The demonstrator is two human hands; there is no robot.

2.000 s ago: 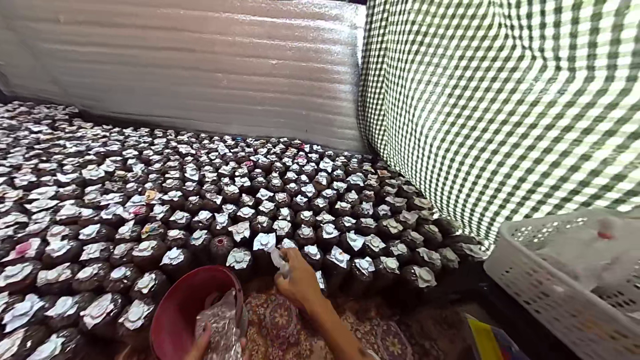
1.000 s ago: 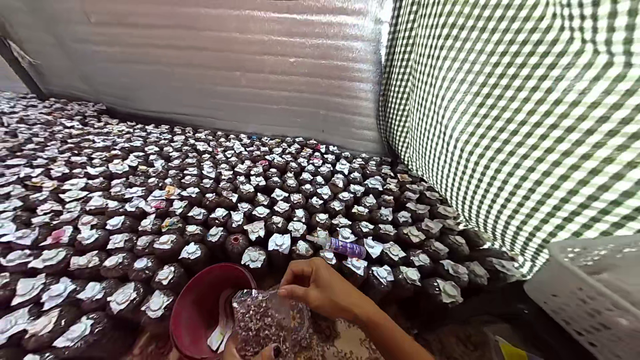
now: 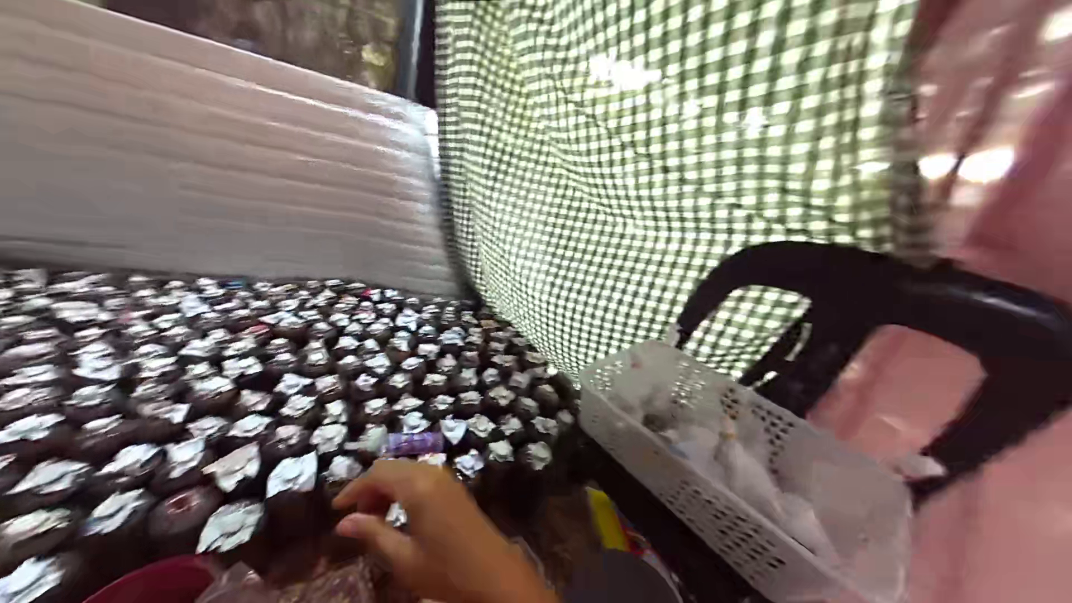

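My right hand (image 3: 427,519) is at the lower middle with thumb and fingers apart and nothing between them, blurred by motion. Below and left of it lies a clear plastic bag of grain-like material (image 3: 331,584), cut off by the bottom edge. A red plastic bowl or bucket (image 3: 155,582) shows its rim at the lower left. My left hand is out of view. Just beyond my right hand, a small bottle with a purple label (image 3: 412,444) lies across the dark bags with white paper-like caps (image 3: 293,475), which stand in close rows.
A white perforated plastic basket (image 3: 670,477) with clear plastic bags inside stands at the right, beside a dark plastic chair (image 3: 846,293). A green checked cloth (image 3: 603,184) hangs behind. A silvery sheet (image 3: 218,159) closes the back left. A yellow item (image 3: 606,519) lies near the basket.
My right hand has let go of the clear bag it touched a second ago. My left hand, partly visible earlier, is out of view. The view has swung right.
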